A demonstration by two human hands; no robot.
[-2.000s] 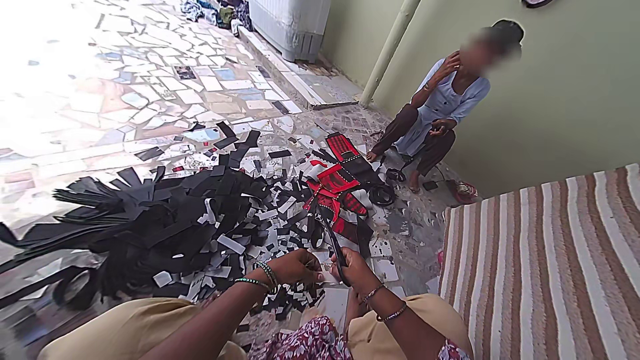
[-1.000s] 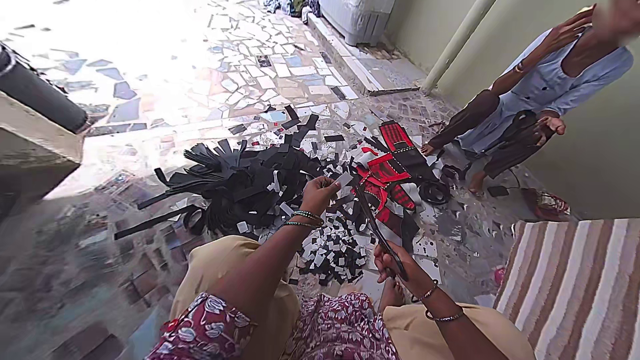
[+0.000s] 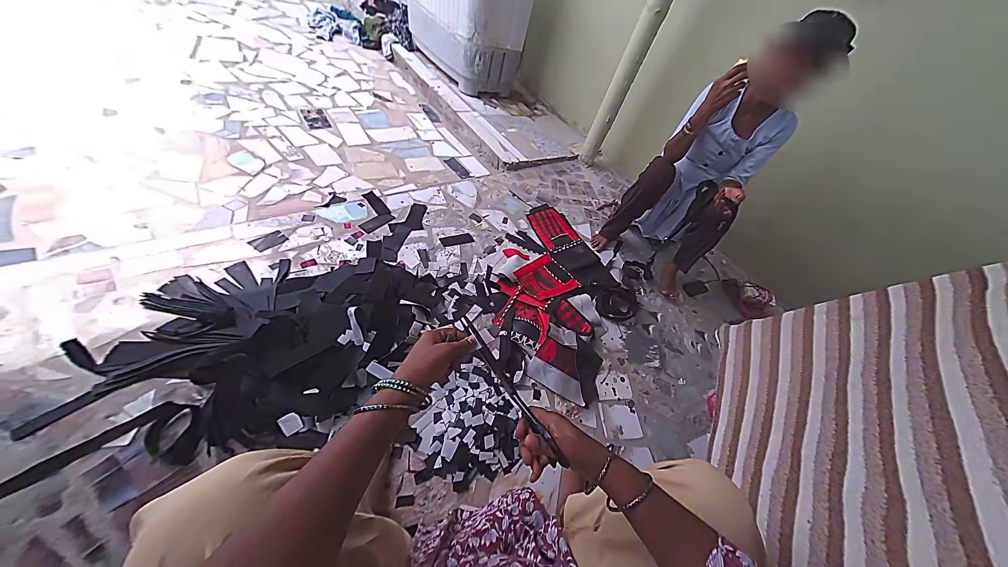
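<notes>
My right hand grips the handles of long dark scissors, whose blades point up and to the left. At the blade tips, my left hand pinches a small piece that its fingers mostly hide. Below both hands lies a heap of small cut black and white pieces. A large pile of black fabric strips spreads to the left of my left hand. Just beyond the scissors, red and black fabric pieces with white trim lie on the floor.
A person sits against the green wall at the back right, one hand raised near the head. A striped brown and white cloth covers something at the right. A pipe and a pale appliance-like tub stand at the back.
My left hand was holding a pale piece apart from the scissors one second ago; now it is at the blade tips. The view has swung between frames.
</notes>
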